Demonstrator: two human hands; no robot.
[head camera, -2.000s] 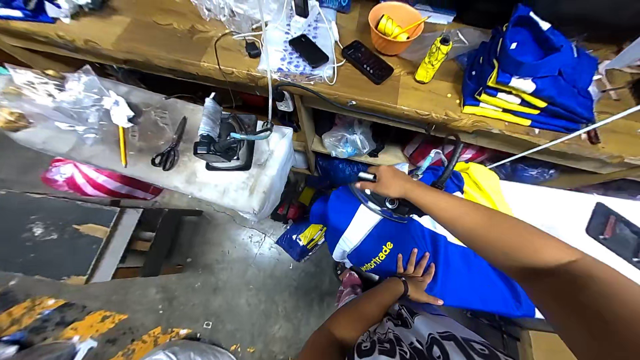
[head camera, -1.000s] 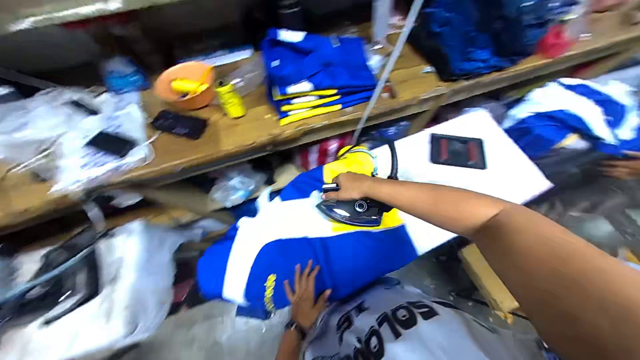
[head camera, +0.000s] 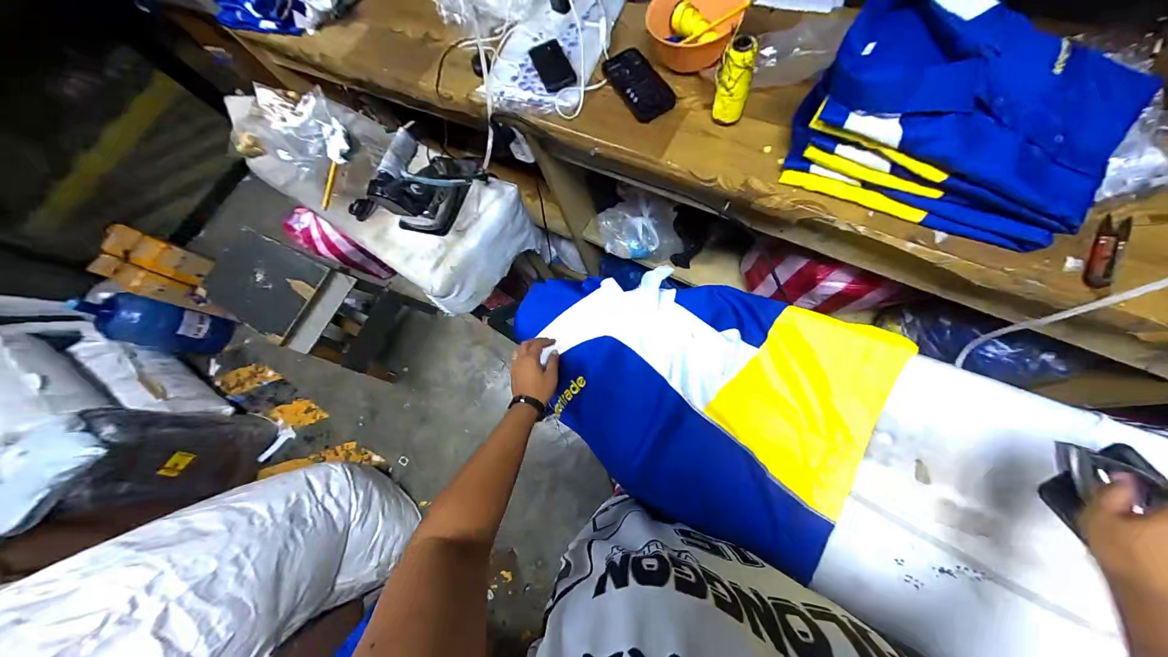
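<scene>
A blue, white and yellow shirt (head camera: 675, 401) lies spread over the end of a white padded ironing board (head camera: 967, 474). My left hand (head camera: 536, 370) holds the shirt's edge at the board's far left end, beside yellow embroidered lettering. At the right edge my right hand (head camera: 1127, 520), blurred, is closed on the handle of an iron (head camera: 1095, 479), over the bare right part of the board. Whether the iron's sole touches the board or its rest cannot be told.
Folded blue shirts (head camera: 967, 137), a yellow thread cone (head camera: 735, 80), an orange bowl (head camera: 691, 46), phones and thread snips (head camera: 1107, 251) lie on the wooden table (head camera: 766, 173). Another iron (head camera: 438, 196) and scissors stand left on a white padded surface. A cable (head camera: 1058, 319) hangs at right.
The iron in my right hand has moved off the shirt to the right end of the board. My left hand has gone from lying flat on the blue cloth to holding the shirt's left edge.
</scene>
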